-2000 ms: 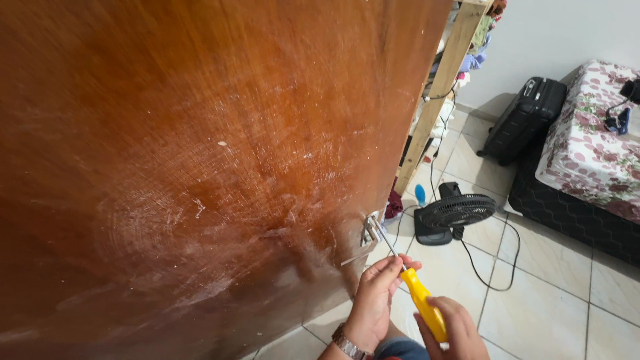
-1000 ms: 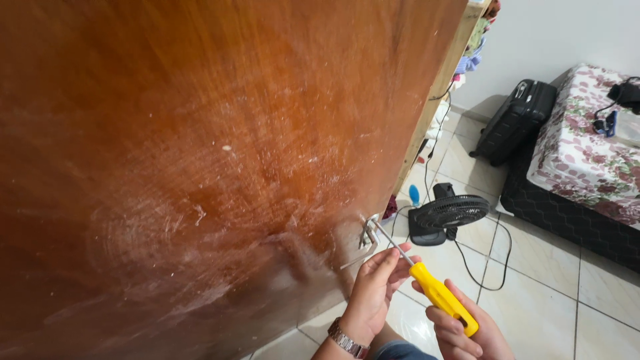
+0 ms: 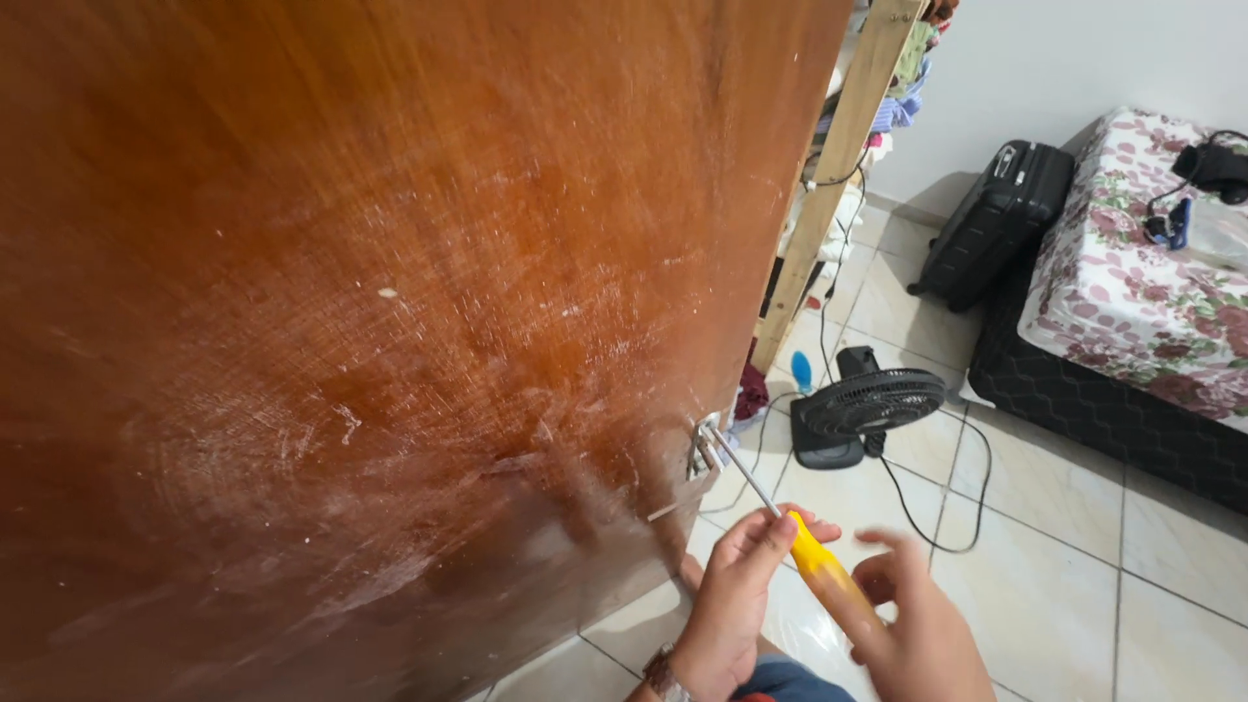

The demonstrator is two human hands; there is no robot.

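A screwdriver with a yellow handle (image 3: 819, 565) reaches up and left to the metal hardware (image 3: 704, 444) at the edge of a brown wooden door (image 3: 439, 292). The tip meets the hardware, though the exact contact spot is too small to tell. My left hand (image 3: 736, 595), a watch on its wrist, pinches the screwdriver where shaft and handle join. At the handle's rear end is my right hand (image 3: 912, 609), blurred, with its index finger lifted off and the lower part of the hand against the handle; its exact grip is unclear.
Beyond the door edge stands a wooden shelf frame (image 3: 843, 185) with clothes. A black fan (image 3: 868, 405) sits on the tiled floor (image 3: 1033, 604), its cord looping to the right. Farther back are a black suitcase (image 3: 1004, 219) and a bed with a floral cover (image 3: 1121, 263).
The fingers of my right hand, closed round the yellow handle one second ago, have loosened and spread. My left hand stays at the shaft, and the screwdriver still points at the hardware.
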